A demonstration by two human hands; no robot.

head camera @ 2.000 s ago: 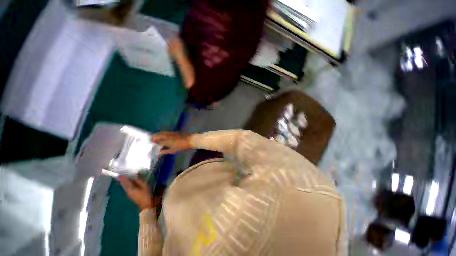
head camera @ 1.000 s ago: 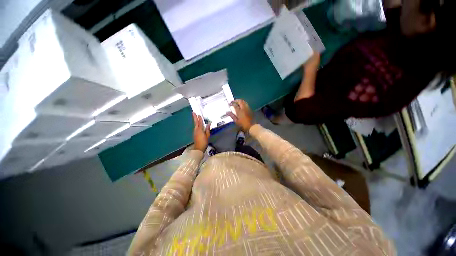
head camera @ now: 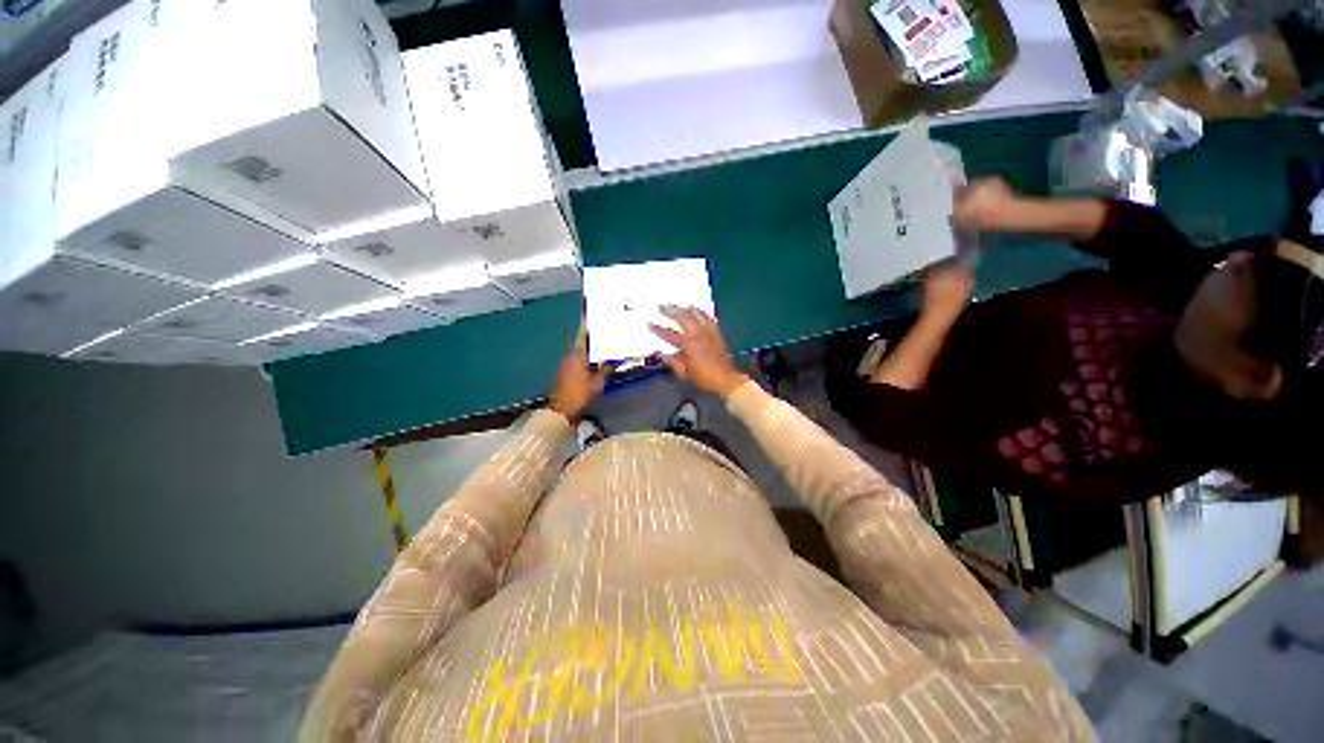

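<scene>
A white product carton (head camera: 639,290) lies at the front edge of the green bench in front of me, with its lid down over the top. My left hand (head camera: 579,383) is at its lower left corner, holding that side; most of the fingers are hidden behind the carton. My right hand (head camera: 696,347) rests with spread fingers on the lower right of the lid. Whether the front flap is tucked in cannot be told.
Stacked white cartons (head camera: 247,170) stand at the bench's left end. A coworker (head camera: 1104,363) at the right holds another white carton (head camera: 889,218). A brown parts box (head camera: 918,90) sits on the white board (head camera: 697,87). A trolley (head camera: 1147,573) stands behind the coworker.
The carton's lid, standing open a second ago, is now down and hides the contents. My right hand has moved onto the lid. The coworker's second hand now shows at their carton.
</scene>
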